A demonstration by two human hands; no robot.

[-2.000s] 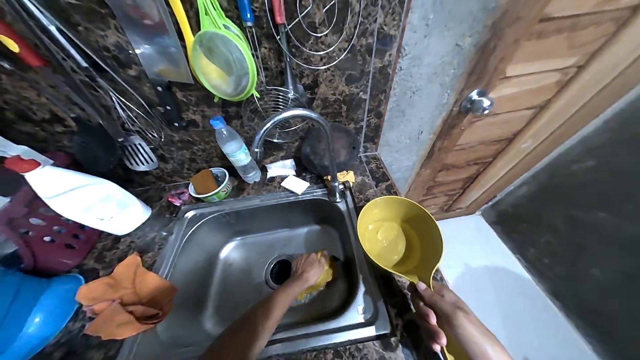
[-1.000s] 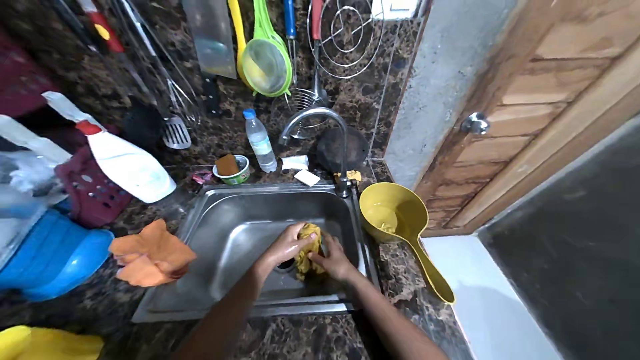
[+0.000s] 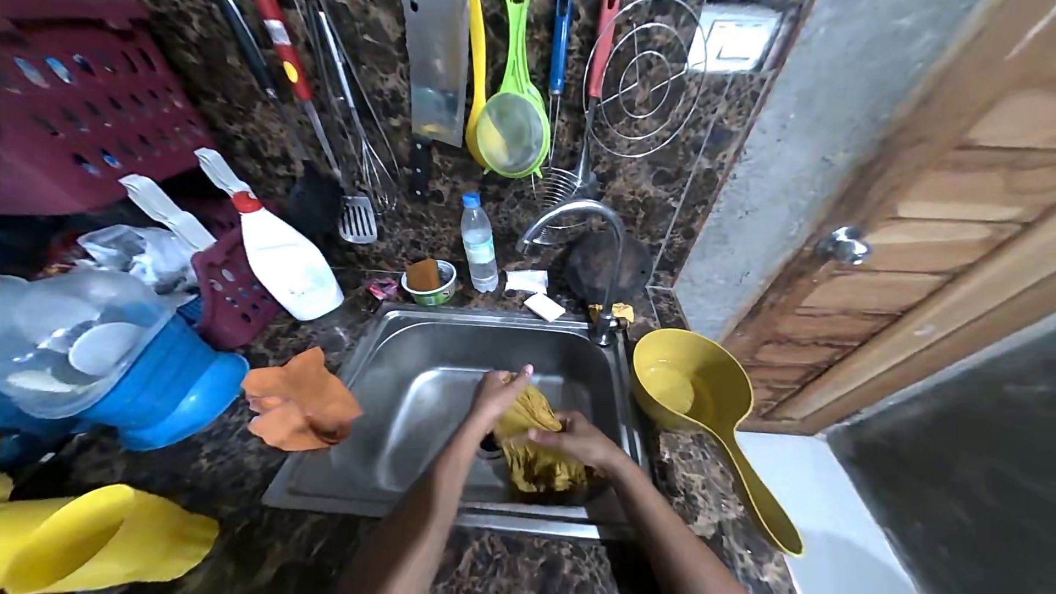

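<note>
My left hand point(image 3: 500, 393) and my right hand point(image 3: 580, 441) both grip a wet yellow cloth point(image 3: 540, 462) low inside the stainless steel sink point(image 3: 412, 371). The left holds its upper end, the right its side, and the folds hang between and below them. Part of the drain shows beside the cloth. A yellow plastic dipper point(image 3: 693, 379) rests on the counter right of the sink, its handle pointing toward me. An orange cloth point(image 3: 301, 402) lies crumpled at the sink's left edge.
The curved faucet point(image 3: 615, 247) rises at the sink's back right corner. Behind the sink stand a water bottle point(image 3: 478, 243) and a small tub point(image 3: 431, 283) with a sponge. A spray bottle point(image 3: 285, 260), blue container point(image 3: 186, 396) and yellow gloves point(image 3: 107, 536) are at left.
The dipper, held by my right hand two seconds ago, stands on the counter. Both hands are on the yellow cloth, which hangs more spread out than one second ago.
</note>
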